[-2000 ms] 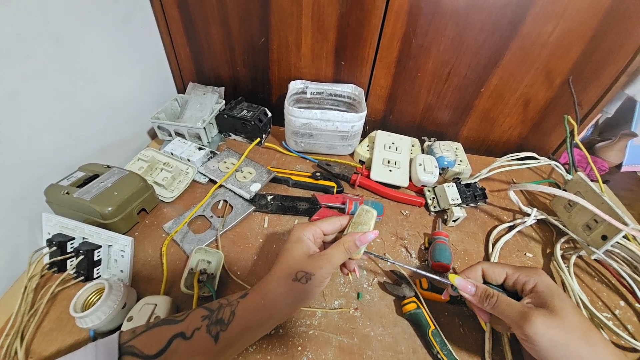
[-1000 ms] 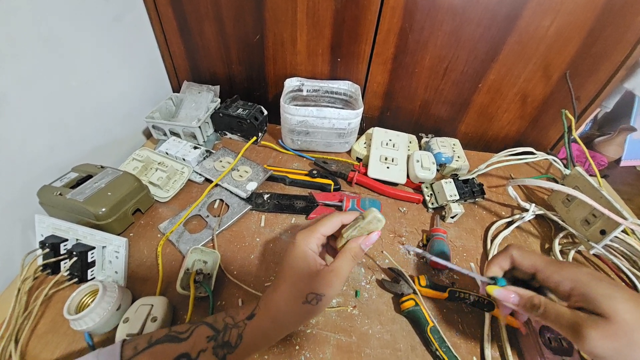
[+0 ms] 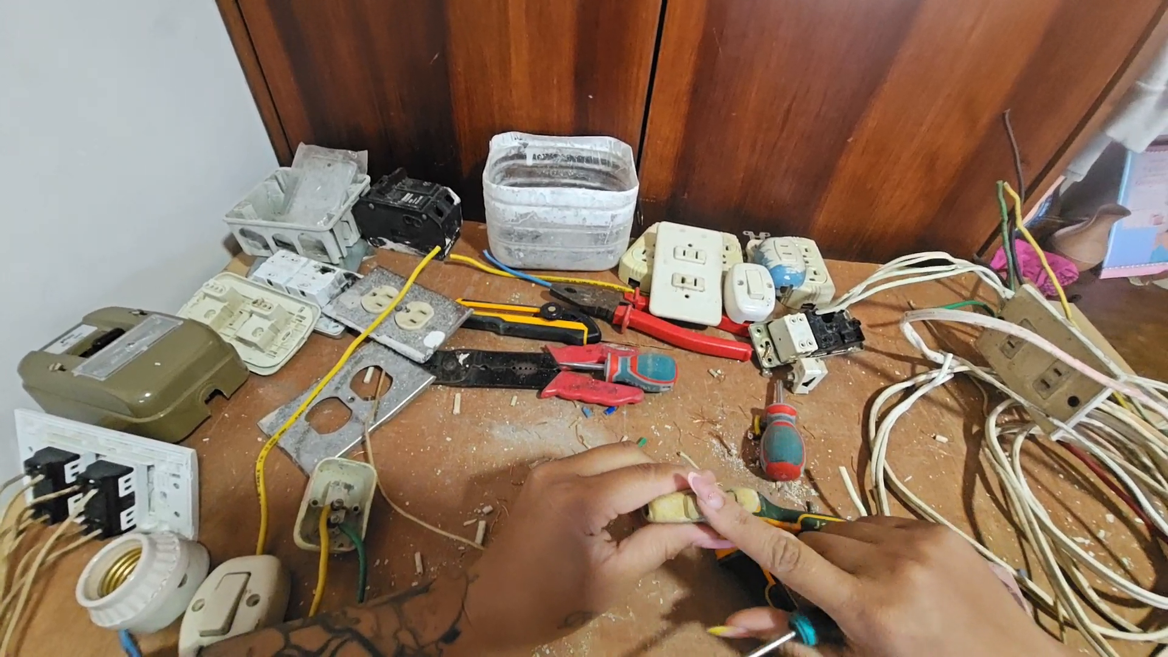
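At the lower middle, my left hand [image 3: 584,538] pinches a small cream plastic piece [image 3: 677,507] between thumb and fingers. My right hand [image 3: 876,575] reaches over to it, its index fingertip at the piece. A screwdriver [image 3: 776,641] with a teal-ended handle lies in the curled fingers of that hand, its metal shaft pointing down and left. Green-and-orange handled pliers [image 3: 766,577] lie partly hidden under my hands. Behind them stands a short red-and-teal screwdriver [image 3: 782,443]. To the left is an open cream fitting [image 3: 335,502] with yellow and green wires.
Wire strippers [image 3: 493,369], red-handled pliers [image 3: 684,339] and a utility knife [image 3: 529,321] lie behind my hands. A plastic tub [image 3: 560,205] stands by the wooden panel. Coiled white cables [image 3: 995,456] fill the right. A lamp socket [image 3: 141,579] and an olive case [image 3: 128,370] are at left.
My right hand has moved left to meet my left hand at the cream piece. The screwdriver, earlier pointing toward the piece, now points down and left beneath my right hand.
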